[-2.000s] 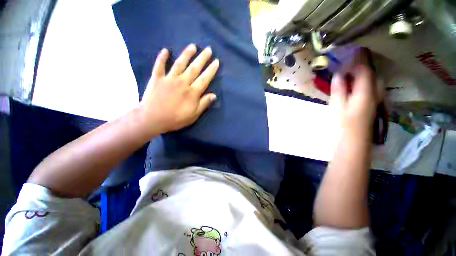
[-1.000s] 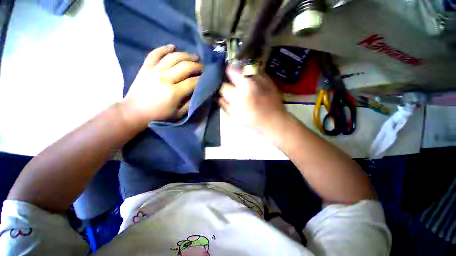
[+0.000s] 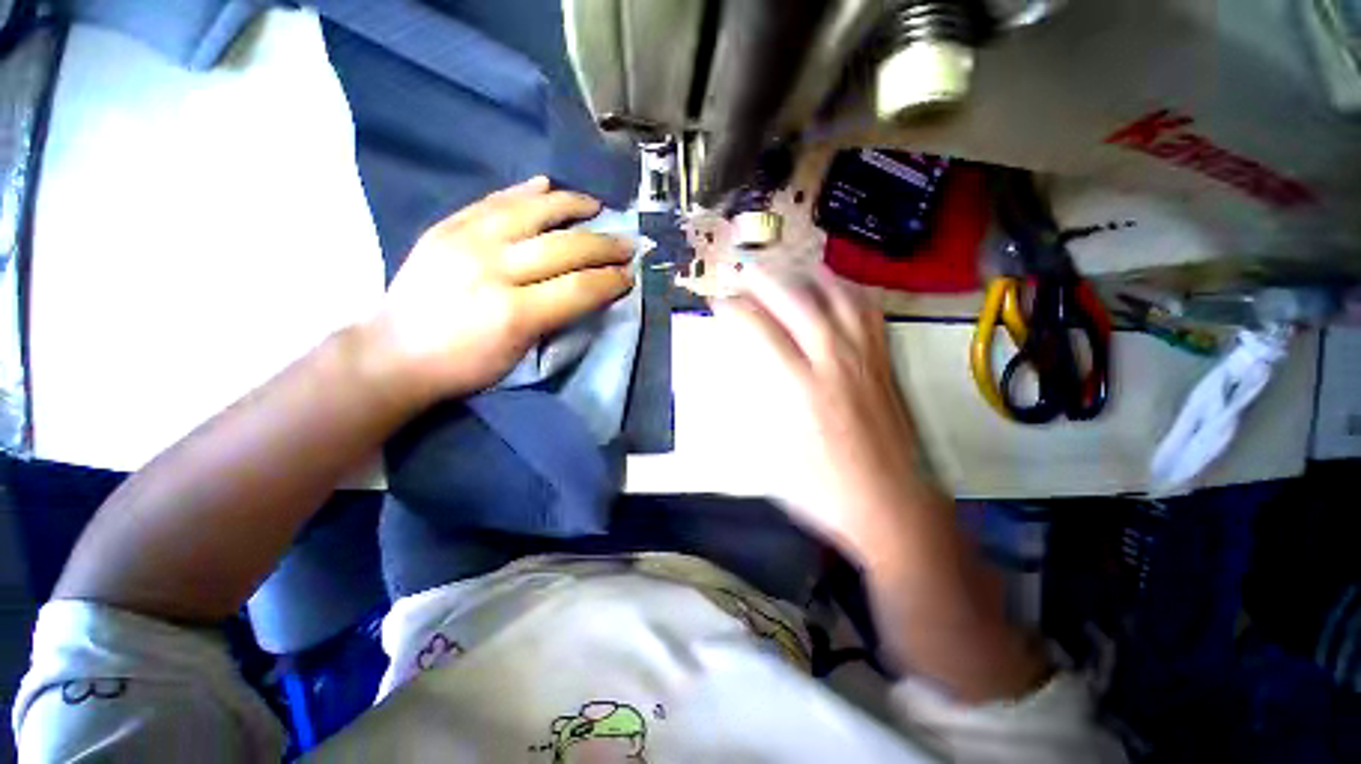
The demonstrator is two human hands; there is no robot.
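The grey-blue fabric panel [image 3: 433,149] lies on the white table, its near part folded and hanging over the front edge. A paler side shows along its right edge. My left hand [image 3: 515,284] lies flat on the fabric, fingers pointing right, just left of the needle area. The presser foot and needle [image 3: 667,176] are at the fabric's right edge under the machine head. My right hand [image 3: 814,336] is blurred, right of and below the presser foot, with fingers spread. It shows no object in it.
The industrial sewing machine [image 3: 1045,149] with red lettering fills the upper right. A phone [image 3: 884,202] lies on a red cloth [image 3: 914,269]. Scissors [image 3: 1045,351] with yellow and dark handles lie beside it. A white strip [image 3: 1224,406] hangs at right. More fabric [image 3: 187,27] is at upper left.
My right hand first moved from the scissors area to the fabric by the needle, then drew away to the right. The fabric moved under the machine head and became folded. My left hand stayed on it.
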